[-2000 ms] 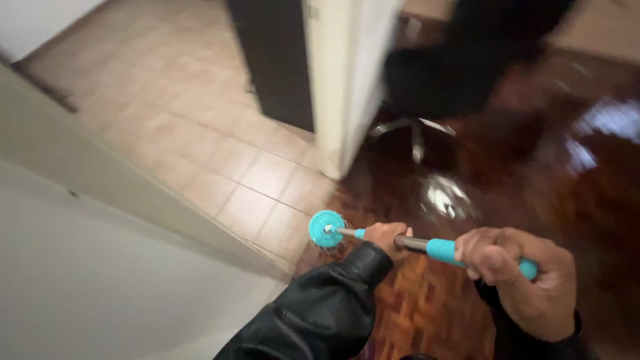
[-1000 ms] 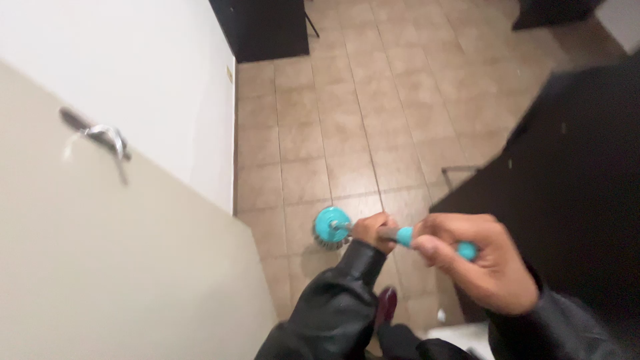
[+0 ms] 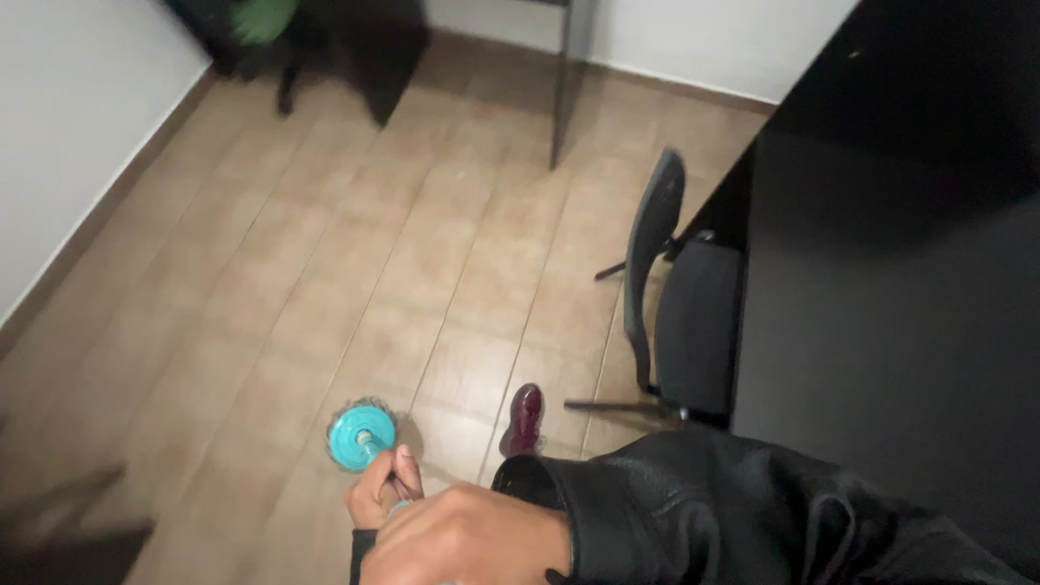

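Observation:
A spin mop with a round turquoise head (image 3: pixel 362 437) hangs over or rests on the tiled floor at lower centre; its contact with the floor cannot be told. Close to the head, my left hand (image 3: pixel 382 487) is closed around the mop's pole. My right hand (image 3: pixel 467 540) lies nearer the camera, over the upper end of the pole, and hides most of the grip. A black leather sleeve covers my right arm.
At the right, a black chair (image 3: pixel 697 325) stands against a large dark table (image 3: pixel 886 325). Dark furniture with a green plant (image 3: pixel 264 18) stands at the upper left, by a white wall (image 3: pixel 73 122). One dark red shoe (image 3: pixel 524 418) shows on the tiles (image 3: pixel 390 268).
The view has moved from a doorway with wood flooring into a tiled room. Both hands have stayed on the mop pole, and the right arm now reaches across from the right.

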